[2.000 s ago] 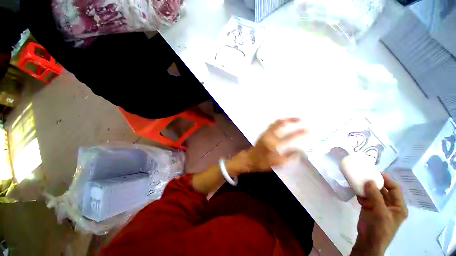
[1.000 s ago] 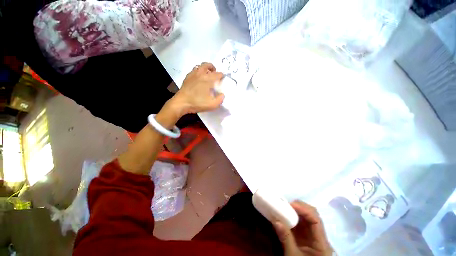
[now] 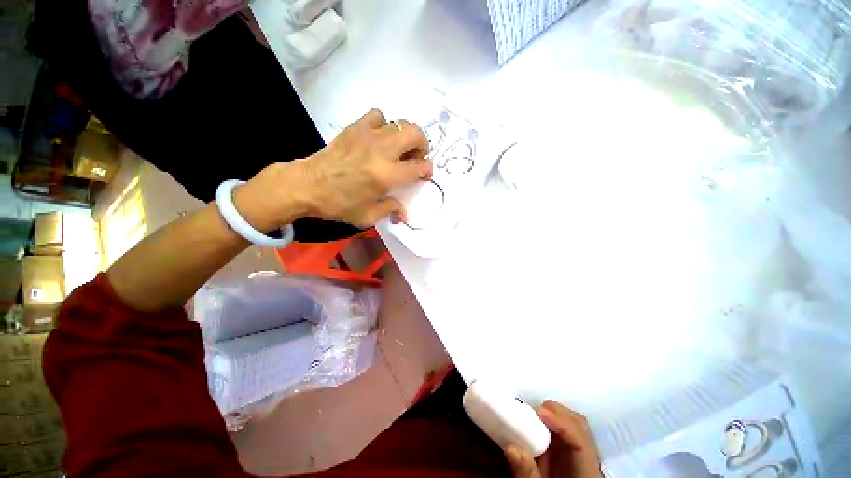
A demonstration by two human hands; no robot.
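My left hand (image 3: 369, 173) reaches over a pale tray (image 3: 467, 140) near the table edge. Its thumb and fingers close around a white charging case (image 3: 423, 205) at the tray's case hollow; glare hides how deep the case sits. Dark outlines of the earbud hollows show beside my fingers. My right hand (image 3: 565, 446), partly cut off by the bottom edge, holds another closed white charging case (image 3: 509, 418) at the near table edge. A second tray (image 3: 704, 420) lies at bottom right, with looped earbud hollows and a dark case hollow, cut off by the picture edge.
A tray stack (image 3: 527, 28) stands at the top. Clear plastic (image 3: 793, 56) lies at upper right. White boxy pieces (image 3: 317, 39) lie at upper left of the table. Bagged trays (image 3: 266, 355) and a red-orange stool (image 3: 331, 261) are below left. Another person's patterned sleeve (image 3: 154, 42) shows. Strong glare covers mid-table.
My left hand moved from mid-table to the upper tray and closed around a case there. My right hand moved its case from the near tray to the table edge. The view shifted.
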